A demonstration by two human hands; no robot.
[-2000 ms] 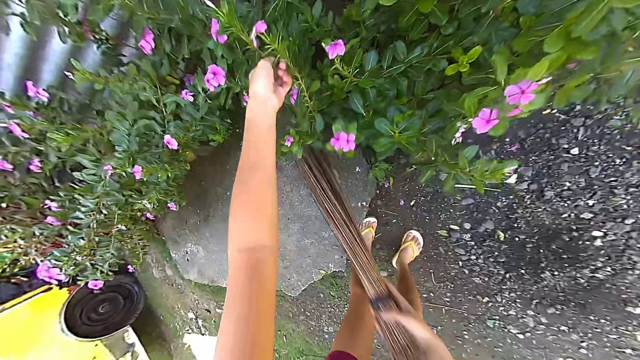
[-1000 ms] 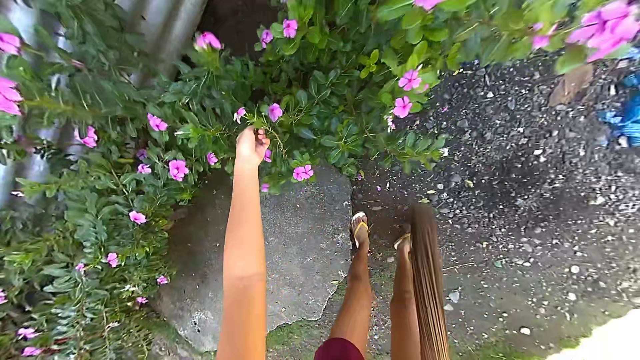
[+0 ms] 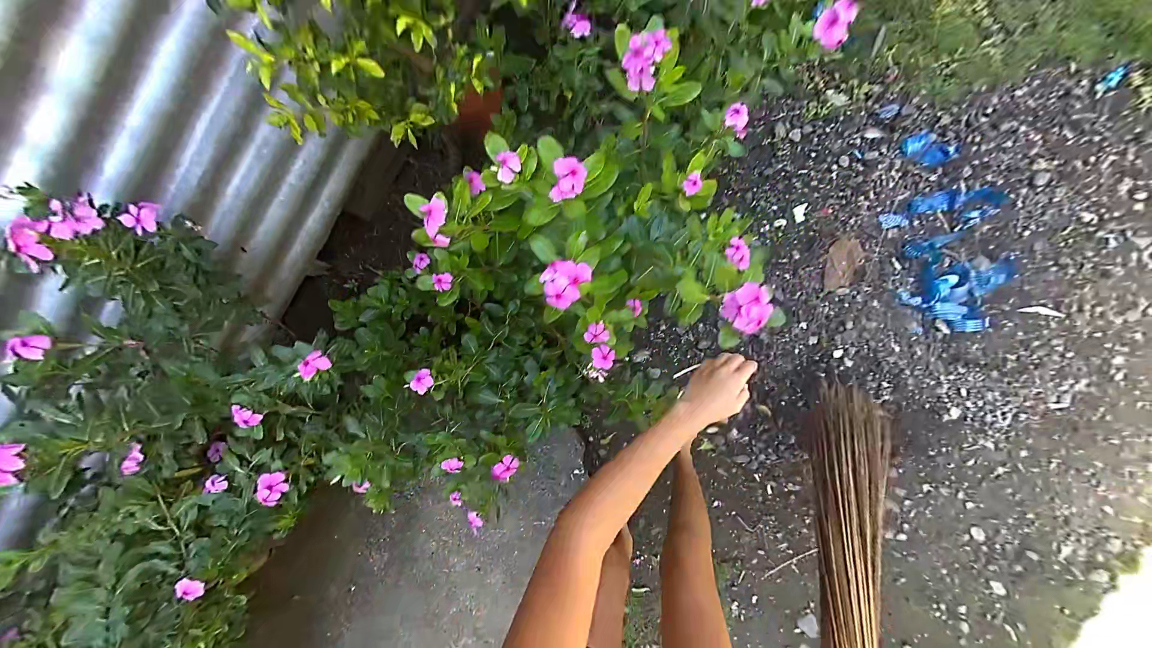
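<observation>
My left hand [image 3: 718, 389] is curled beside the right edge of a leafy bush, below its pink flowers [image 3: 747, 308]. A thin pale piece, perhaps a stem, sticks out at its left side; whether the fingers grip it I cannot tell. A stick broom [image 3: 850, 513] of thin brown ribs stands at the lower right, bristle end up in the view, its lower part cut off by the frame edge. My right hand is out of view. My bare legs [image 3: 688, 540] show below the left hand, and the feet are hidden.
Corrugated metal sheeting [image 3: 198, 135] rises at the upper left behind the bushes. A concrete slab [image 3: 405, 549] lies at the bottom. Gravelly ground [image 3: 990, 432] spreads right, with crumpled blue plastic [image 3: 954, 288] and a flat brown piece [image 3: 843, 263] on it.
My left hand has moved off the flowers it was among and now is at the bush's right edge. My right hand, on the broom two seconds ago, has left the view. The view has shifted right.
</observation>
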